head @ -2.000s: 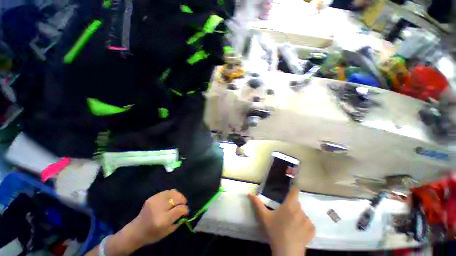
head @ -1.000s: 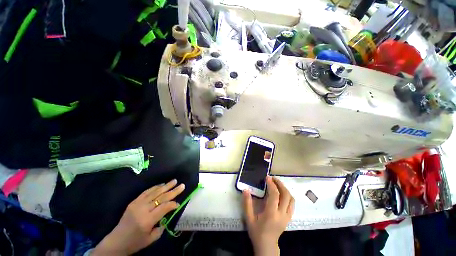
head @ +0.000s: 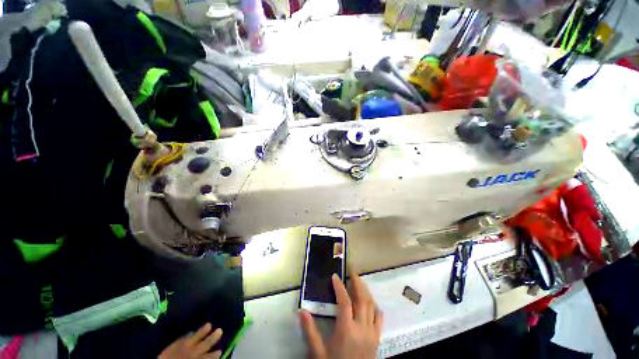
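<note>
A white-edged smartphone [head: 324, 270] lies on the machine bed, its screen mostly dark with a small picture at the right. My right hand [head: 347, 319] is at its lower end, a finger on the screen and the thumb by the lower left corner; it does not grasp the phone. My left hand [head: 193, 343], cut off by the bottom edge, rests fingers spread on a black garment panel [head: 210, 291]. A pale green strip [head: 108, 313] lies on the black cloth. A neon green edge strip [head: 237, 336] shows right of my left hand.
The cream JACK sewing machine head [head: 280, 182] spans the middle. Black snips [head: 459, 272] and a small metal plate [head: 411, 294] lie on the right. Red cloth [head: 553, 221] is at the machine's right end. Black garments with green patches [head: 70, 175] fill the left. Supplies clutter the back.
The view has swung so the machine and phone appear further left and lower. My right fingers have moved from the phone's lower edge onto its screen. My left hand is now partly out of view.
</note>
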